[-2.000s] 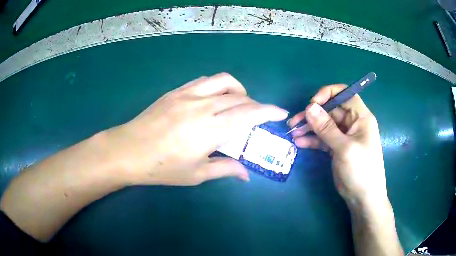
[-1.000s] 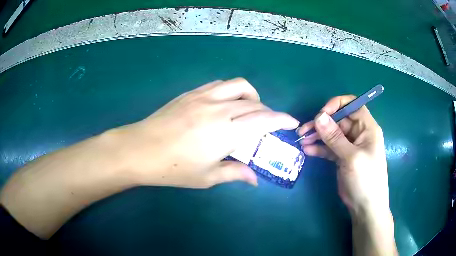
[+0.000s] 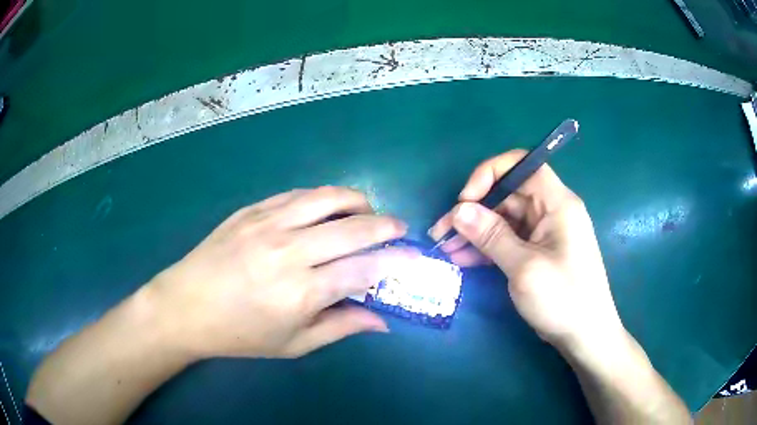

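Note:
A phone unit (image 3: 415,286) lies on the green worktop, with a glaring white circuit board inside a dark blue rim. My left hand (image 3: 274,270) covers the unit's left end and grips it between thumb and fingers. My right hand (image 3: 531,241) holds black tweezers (image 3: 523,174) like a pen. The tweezer tips point down at the unit's upper edge; glare hides whether they touch it or hold anything.
A scuffed pale metal strip (image 3: 349,73) curves across the green worktop (image 3: 531,373) beyond my hands. A thin dark bar (image 3: 688,18) lies at the far right. White paper (image 3: 750,124) shows at the right edge, and a red thing (image 3: 12,12) at the top left corner.
The view has turned and shifted, so the strip tilts differently. Both hands and the unit appear further left. More fingers of my left hand reach over the unit's board end.

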